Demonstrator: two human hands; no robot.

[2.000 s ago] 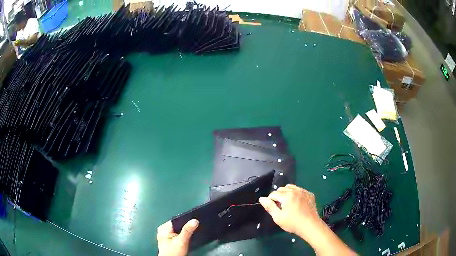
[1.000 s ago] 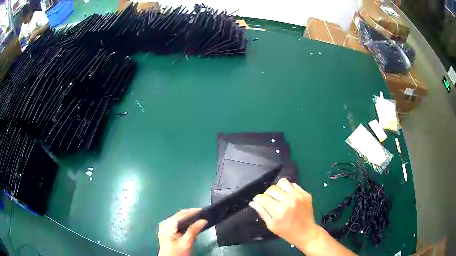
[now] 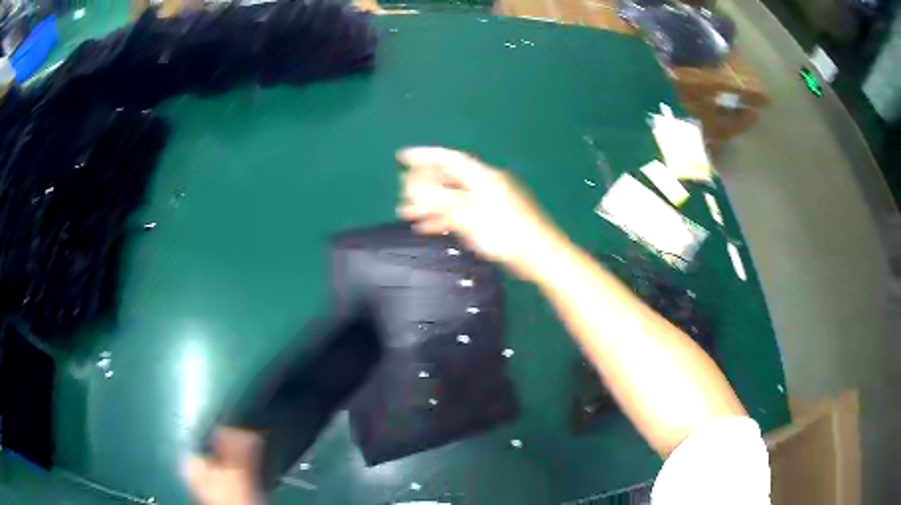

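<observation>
My left hand [image 3: 225, 468] is at the lower left and holds a dark panel [image 3: 314, 380] by its lower end; both are blurred. The panel is tilted, its upper end over the left edge of the fanned stack of black panels [image 3: 435, 345]. My right hand [image 3: 450, 197] is raised above the top edge of the stack with its fingers partly curled. It is blurred, and I cannot tell if anything is in it. The dark pile of cables [image 3: 672, 296] at the right is partly hidden behind my right forearm.
Cabled black panels [image 3: 79, 217] stand in overlapping rows along the left and far left of the green table [image 3: 267, 197]. Pale bags [image 3: 652, 217] lie at the right. An open carton [image 3: 820, 454] is at the near right. Closed boxes [image 3: 726, 99] stand beyond the table.
My left hand has moved left and down with the panel. My right hand has come off the panel and moved up and left. The whole view has shifted to the right.
</observation>
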